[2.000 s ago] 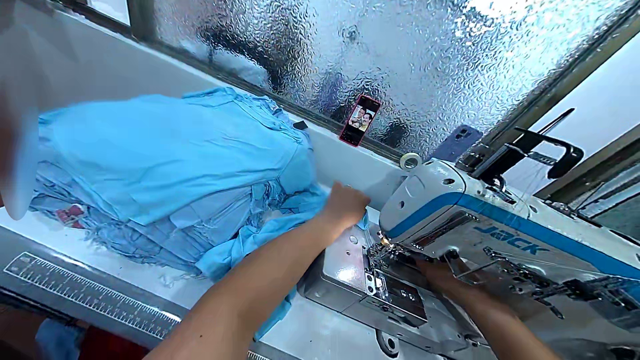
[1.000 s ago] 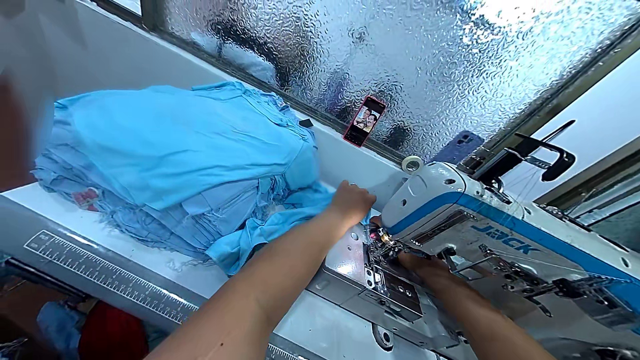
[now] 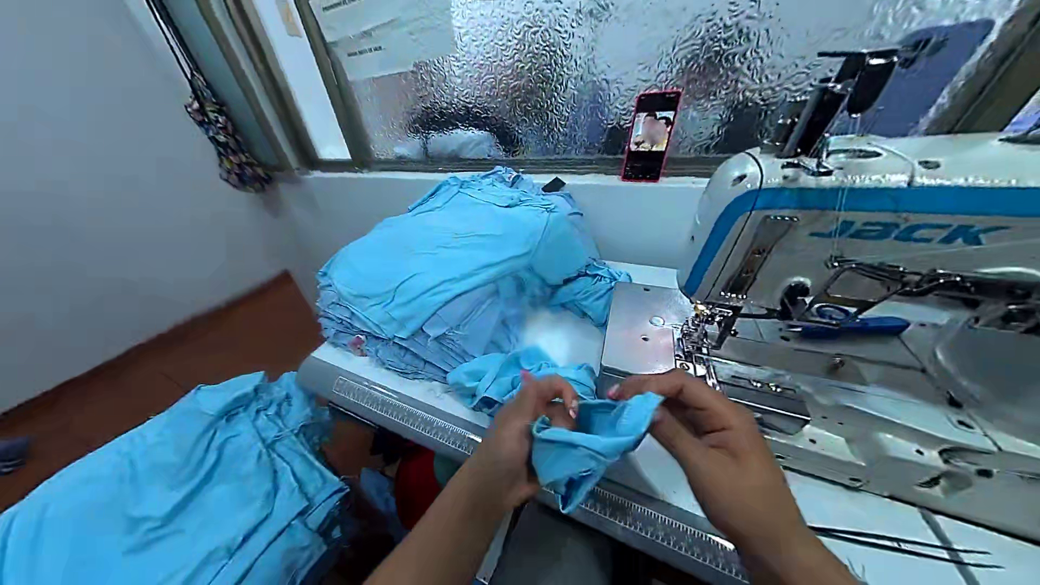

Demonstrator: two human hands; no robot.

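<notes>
My left hand (image 3: 524, 435) and my right hand (image 3: 707, 443) hold a light blue piece of fabric (image 3: 581, 455) between them, above the front edge of the sewing table. The right fingertips pinch its upper right edge; the left fingers are partly hidden in its folds. More of the blue fabric (image 3: 520, 378) lies on the table just behind the left hand. To the right stands a Jack industrial sewing machine (image 3: 886, 236), its presser foot area (image 3: 703, 337) behind my right hand, with nothing of the held fabric under it.
A tall stack of light blue garments (image 3: 455, 252) rests at the table's left. Further blue garments (image 3: 195, 487) hang or lie at lower left. A phone (image 3: 652, 134) leans on the window ledge. A ruler strip (image 3: 406, 414) runs along the front edge. Dark tweezers (image 3: 902, 543) lie at lower right.
Both hands have come away from the machine's needle area to the table's front edge, now with the blue fabric between them. The view has turned to the left.
</notes>
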